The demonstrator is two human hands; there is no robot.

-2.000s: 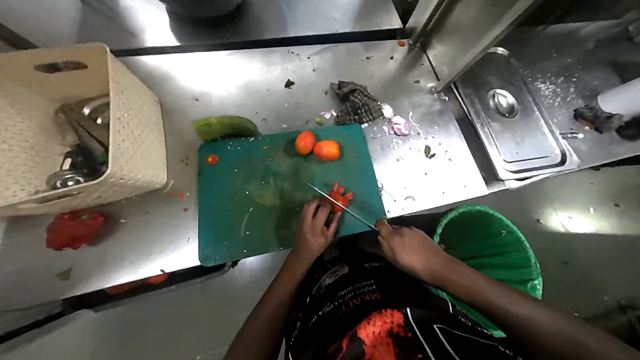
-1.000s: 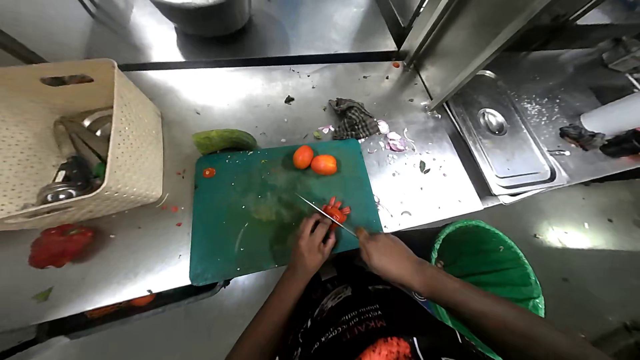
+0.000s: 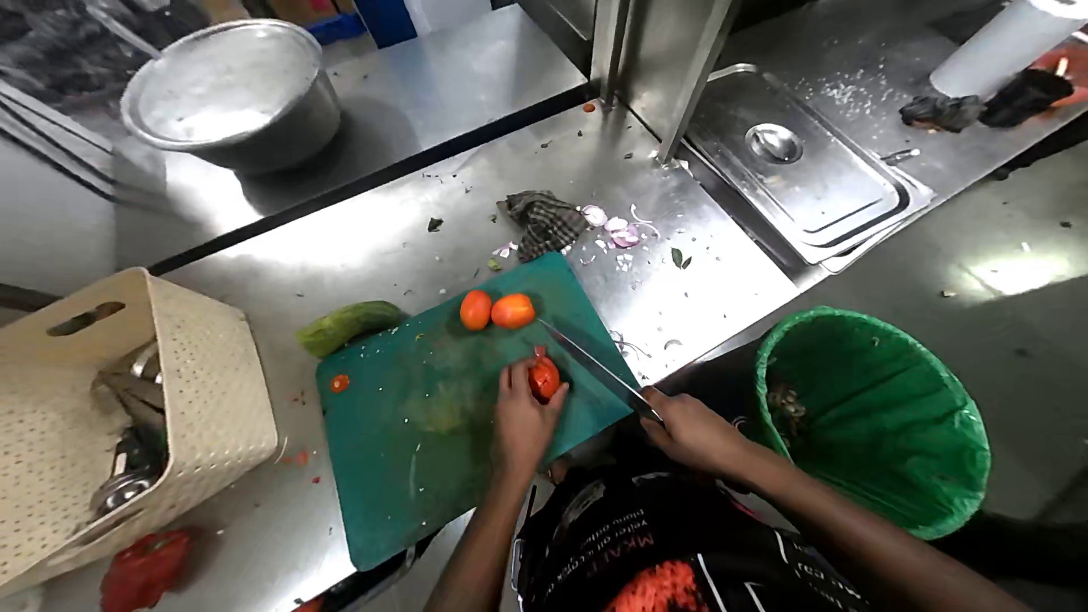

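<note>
My left hand (image 3: 524,414) grips a cut red tomato (image 3: 543,378) on the right part of the green cutting board (image 3: 382,476). In my right hand (image 3: 680,425) is a kitchen knife (image 3: 599,369); its blade lies to the right of the tomato and points up and left, its tip near two whole tomatoes (image 3: 512,311). A small tomato slice (image 3: 339,383) lies at the board's left side. A green gourd-like vegetable (image 3: 350,327) rests against the board's upper left edge.
A plastic basket (image 3: 217,374) with metal utensils stands left, a red thing (image 3: 146,568) below it. Behind the board are a checked cloth (image 3: 542,223) and onion scraps (image 3: 625,235). A green-lined bin (image 3: 884,425) is at right. Further off are a metal pot (image 3: 246,93) and a steel lid (image 3: 790,161).
The knife has moved off the cut tomato to its right. The left hand now holds the tomato pieces bunched together. The view has turned.
</note>
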